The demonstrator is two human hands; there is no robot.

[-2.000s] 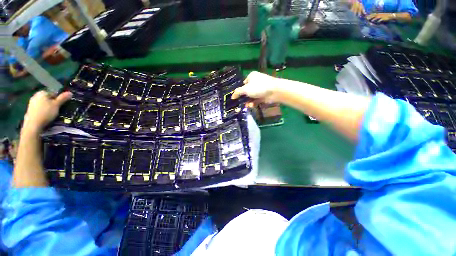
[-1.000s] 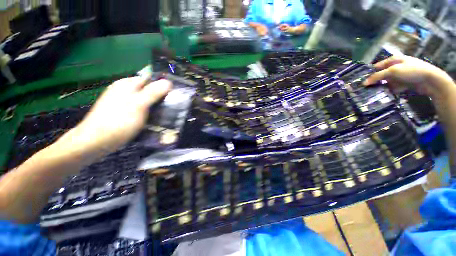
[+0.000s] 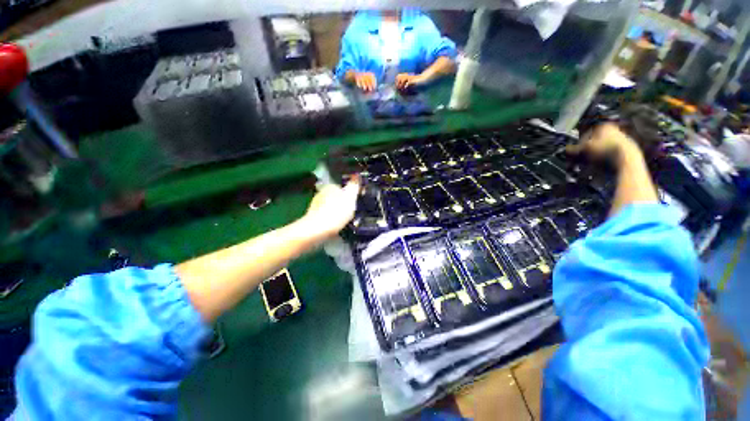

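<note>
A wide black parts tray (image 3: 460, 197) with rows of gold-outlined, phone-shaped pockets lies on a tray stack (image 3: 460, 345) with ragged white layers at its front. My left hand (image 3: 333, 204) grips the tray's left edge. My right hand (image 3: 604, 144) is at the tray's far right corner and is blurred; its fingertips are not clear. A phone unit (image 3: 281, 296) with a pale gold rim, dark screen and oval key area lies face up on the green surface, left of the stack.
A person in a blue smock (image 3: 395, 49) sits across the line, hands on the work. Stacked grey trays (image 3: 193, 94) stand at the back left. Cardboard (image 3: 510, 386) lies below the stack's front edge. A white upright post (image 3: 465, 82) stands behind the tray.
The tray has moved right from the left side of the work surface and now lies flatter on the right stack. The view has turned right. Both hands remain at the tray's ends.
</note>
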